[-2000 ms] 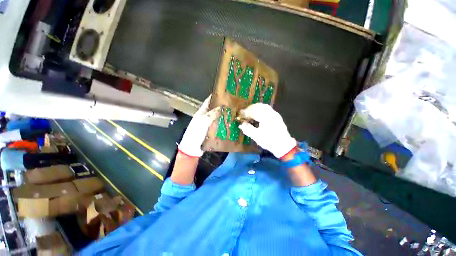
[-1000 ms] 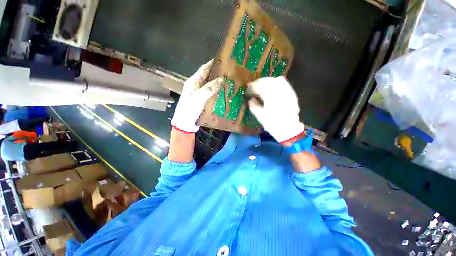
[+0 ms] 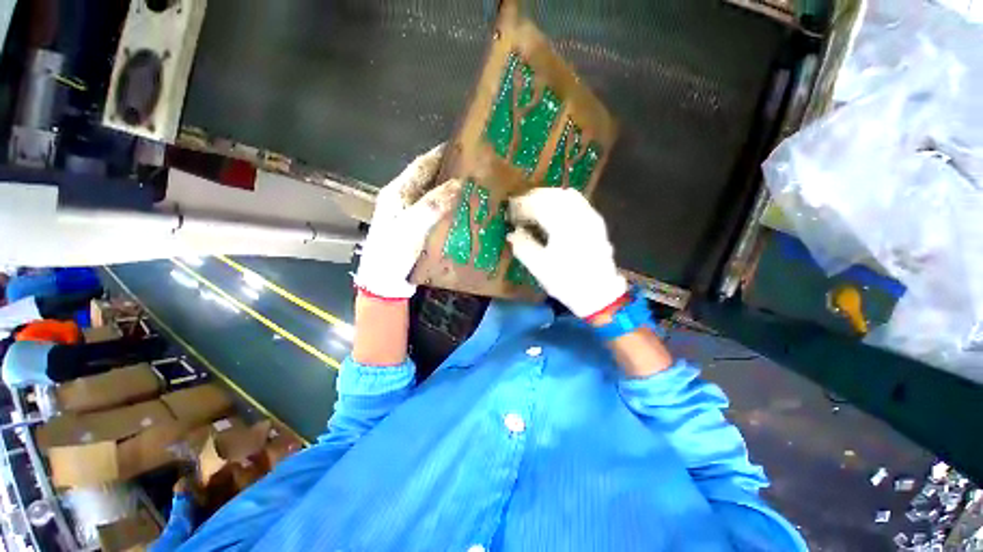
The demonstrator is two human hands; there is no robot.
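Note:
A brown solder pallet (image 3: 490, 173) is held tilted up over the near edge of the conveyor, its slanted cut-outs facing me. Bright green circuit boards (image 3: 536, 132) show through the cut-outs. My left hand (image 3: 401, 224), in a white glove with a red cuff edge, grips the pallet's left edge. My right hand (image 3: 568, 246), gloved and with a blue wrist strap (image 3: 630, 315), is at the pallet's lower right with curled fingers over a board. Its fingertips are partly hidden, so I cannot tell if they hold anything.
The dark conveyor belt (image 3: 323, 86) lies behind the pallet, with a fan housing (image 3: 140, 81) at its left. Plastic bags (image 3: 895, 183) are at the right, and small silvery pieces (image 3: 936, 501) lie on the bench at lower right. Cartons (image 3: 108, 415) stand at lower left, near a person's blue sleeve (image 3: 175, 523).
The pallet and both hands first shifted up in view, then slightly left. The left hand keeps its grip and the right hand stays over the lower boards. A blue sleeve has appeared at lower left.

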